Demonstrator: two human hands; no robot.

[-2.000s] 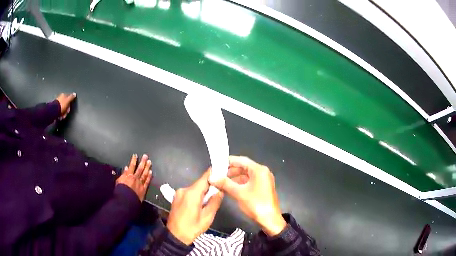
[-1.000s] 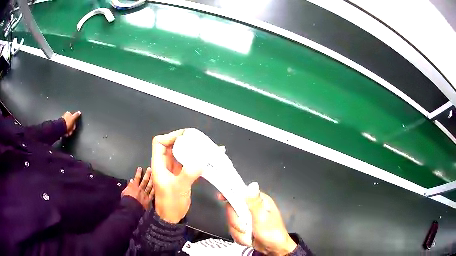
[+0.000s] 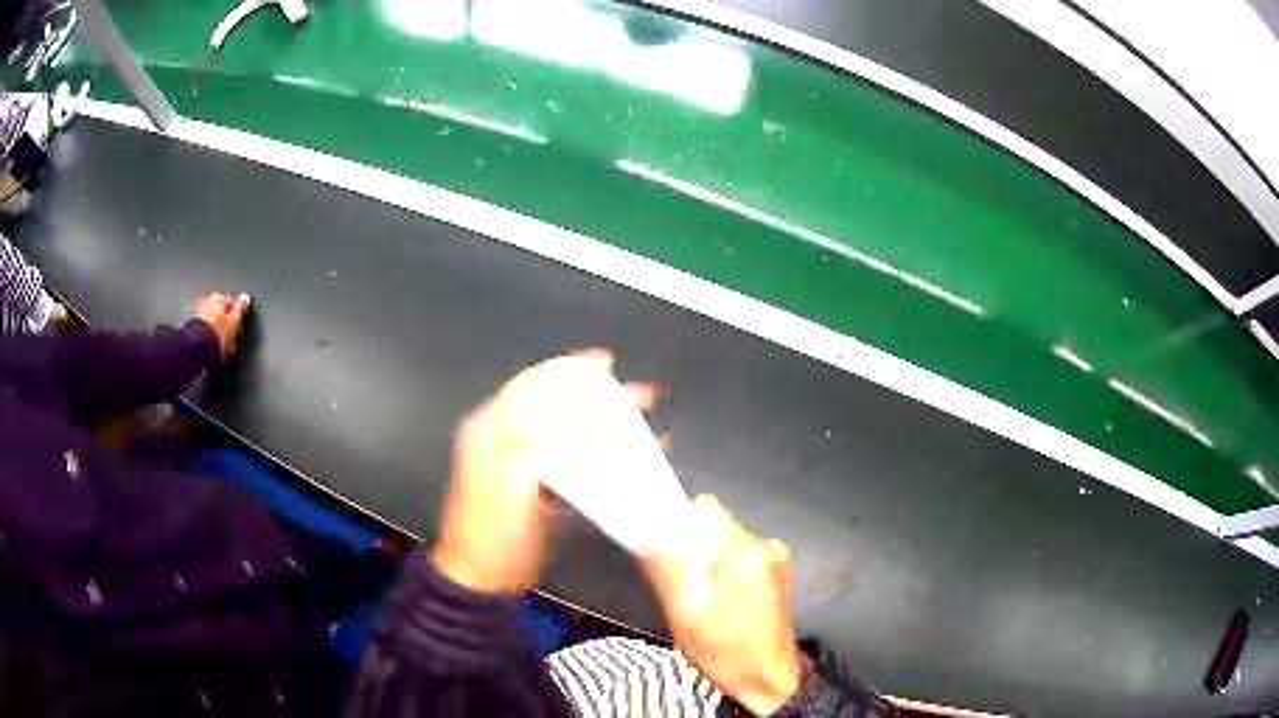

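Note:
A long white shell piece (image 3: 613,470) is held above the black bench, slanting from its wide end at upper left down to its narrow end at lower right. It is blurred and overexposed, so its details cannot be told. My left hand (image 3: 501,484) grips the wide end, with fingers around it. My right hand (image 3: 725,596) is closed around the narrow end. Both hands are blurred, and the narrow tip is hidden by my right hand.
The black bench (image 3: 407,316) runs along the green conveyor (image 3: 589,154) with its white rail (image 3: 603,255). A white curved arm (image 3: 261,14) lies on the conveyor. A dark elongated item (image 3: 1229,651) lies at lower right. Another person's hand (image 3: 222,323) rests on the bench at left.
Since two seconds ago, the white piece has turned from near upright to slanting, and my left hand has moved to its wide end. The neighbouring person's nearer hand has left the bench.

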